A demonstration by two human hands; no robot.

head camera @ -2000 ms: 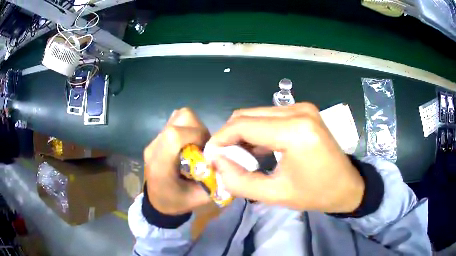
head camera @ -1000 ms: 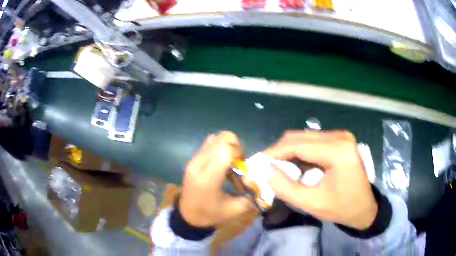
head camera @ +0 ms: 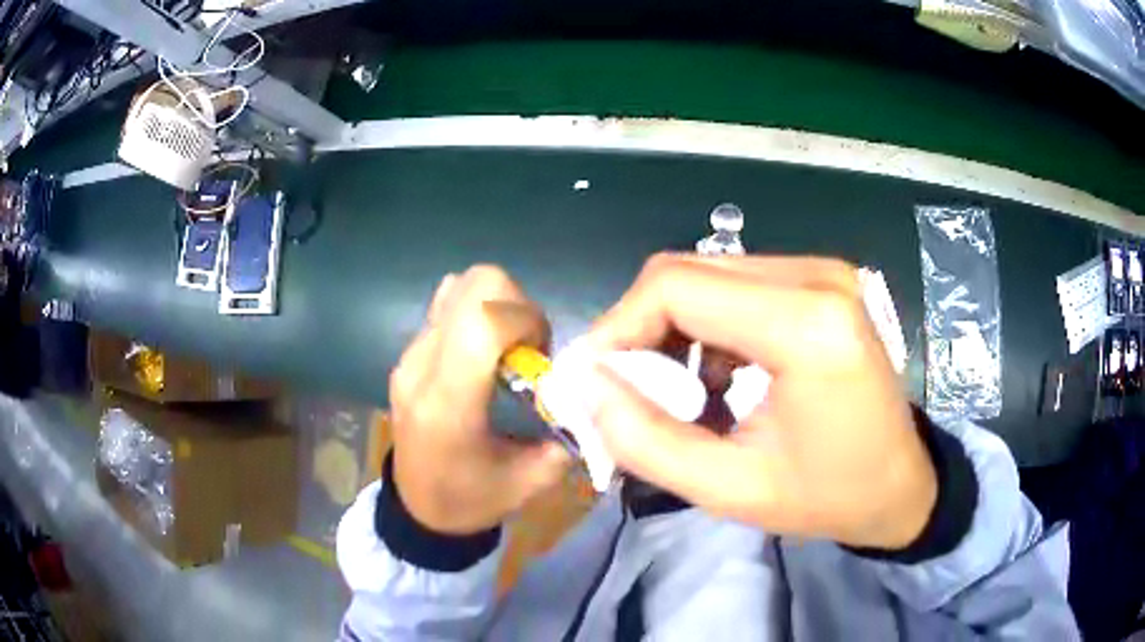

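My left hand [head camera: 458,408] grips a small yellow-orange handheld product [head camera: 527,366] in front of my chest. Only its upper end and part of one edge show; the rest is behind my fingers and the cloth. My right hand [head camera: 785,395] pinches a crumpled white cloth [head camera: 653,380] and presses it against the product's side. A small clear bottle with a rounded top [head camera: 726,226] stands on the green bench just beyond my right hand, its lower part hidden. A white sheet [head camera: 883,320] shows partly behind my right hand.
A long clear plastic bag [head camera: 959,307] lies right on the green bench [head camera: 414,238]. Two blue-faced devices [head camera: 252,255] and a white perforated box with cables [head camera: 168,136] are at the left. Blister trays [head camera: 1121,282] lie far right. Open cartons [head camera: 201,477] stand on the floor lower left.
The view tilted up and then back. The white cloth has moved over more of the product's side. Both hands keep their hold.
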